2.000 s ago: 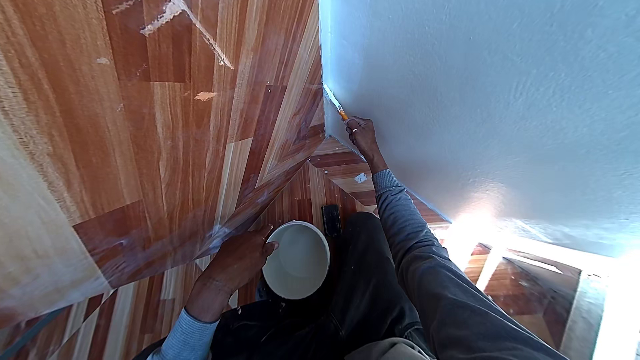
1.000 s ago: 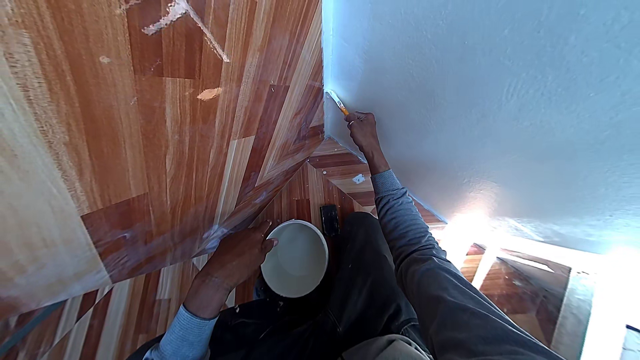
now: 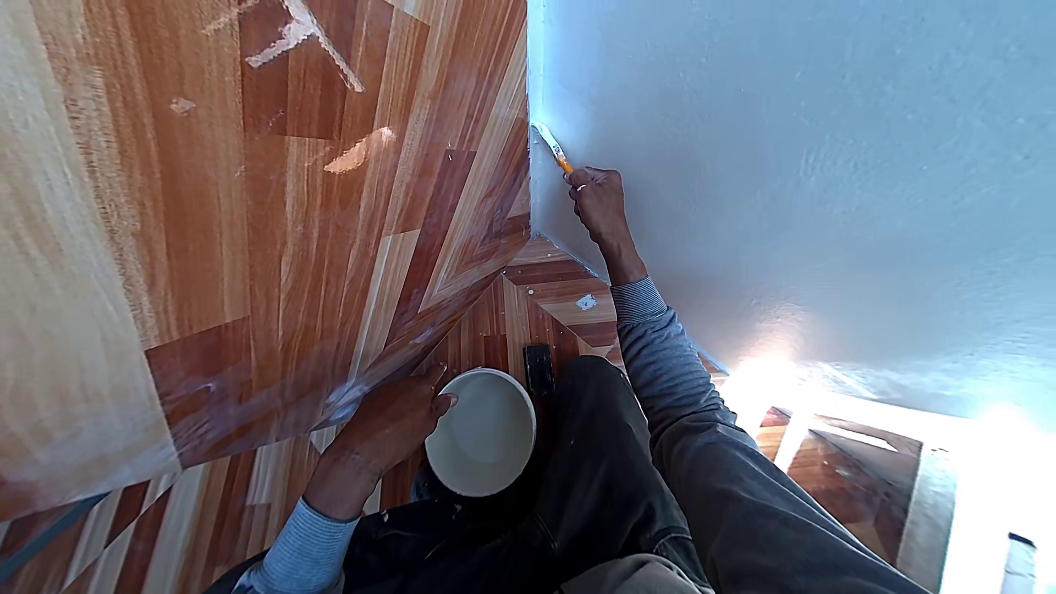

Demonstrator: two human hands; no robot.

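My right hand (image 3: 600, 202) is closed around the orange handle of a paintbrush (image 3: 554, 150). The brush tip, coated white, touches the pale blue-white wall (image 3: 742, 165) along its edge where it meets the wood-patterned panel (image 3: 313, 206). Lower down, my left hand (image 3: 396, 421) grips the rim of a round white bucket (image 3: 481, 437), thumb over the edge and fingers hidden outside. Pale liquid, probably paint, shows inside the bucket, which is near my knees.
A black object (image 3: 539, 370) lies on the wood-patterned floor (image 3: 561, 285) beside the bucket. White blotches mark the floor and panel. My bent knee is right of the bucket. Bright light falls at lower right across a pale frame (image 3: 891, 412).
My right hand and the brush have moved slightly down along the wall's edge since the earliest frame. My left hand stays on the bucket.
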